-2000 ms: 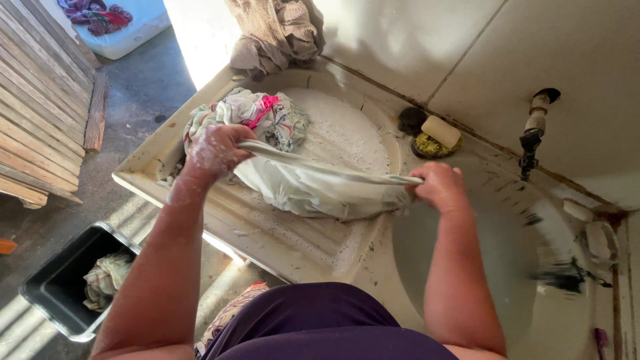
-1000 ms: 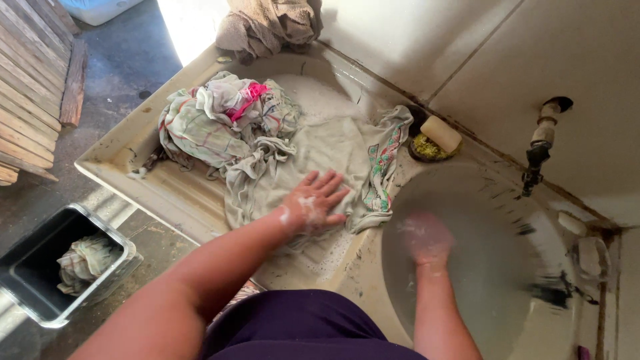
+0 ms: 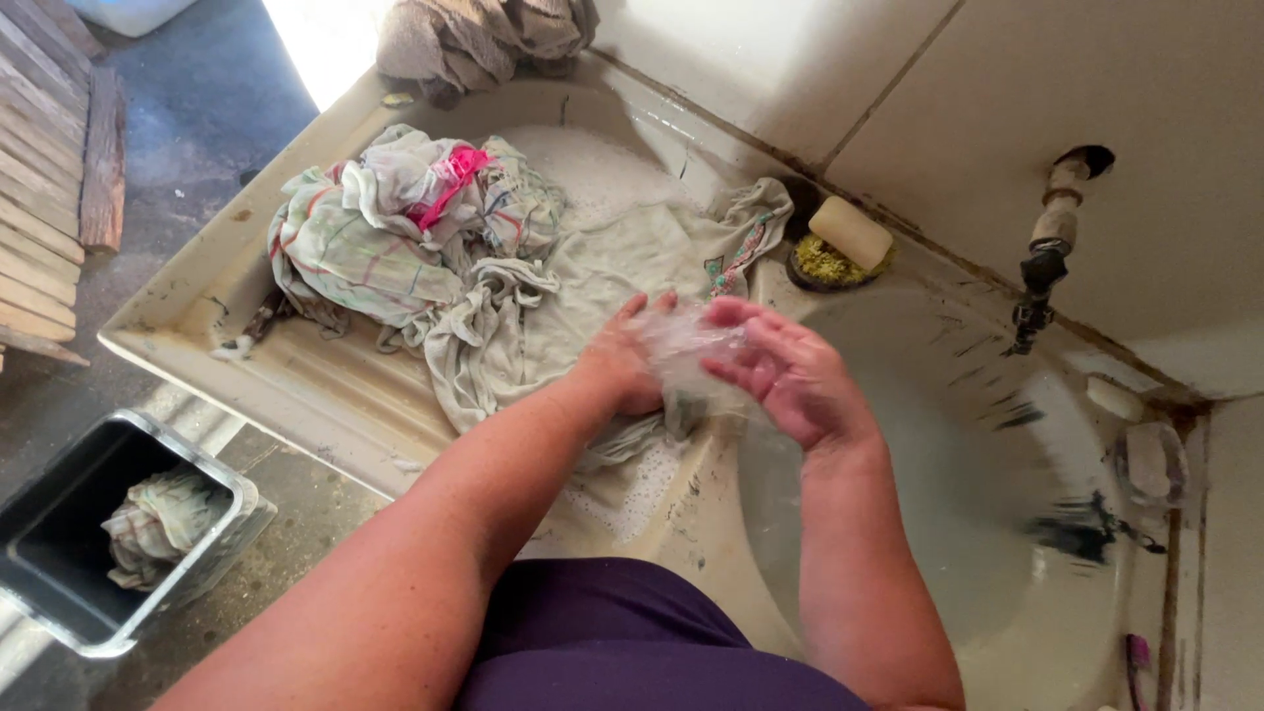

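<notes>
A wet, pale grey-green garment (image 3: 617,272) with a patterned trim lies spread on the ribbed drainboard (image 3: 326,380) of a sink. My left hand (image 3: 632,360) rests on its lower part, fingers apart. Over the drainboard's edge beside the basin, my right hand (image 3: 780,370) is raised with curled, parted fingers, and water flies from it onto the garment and my left hand. A heap of wet checked cloths (image 3: 370,242) with a bright pink piece (image 3: 449,186) lies left of the garment. Cloudy water (image 3: 879,504) stands in the basin at right.
A soap bar (image 3: 849,232) sits on a yellow-green scrubber (image 3: 831,265) by the wall, left of a tap (image 3: 1049,252). A brown towel (image 3: 484,44) hangs over the far corner. On the floor, a black bin (image 3: 59,523) holds a crumpled cloth (image 3: 163,528). Wooden boards (image 3: 39,178) stand at left.
Two seconds ago both hands held the garment stretched; a second ago it lay spread. My right hand has come up out of the basin water toward my left, and water now splashes from it.
</notes>
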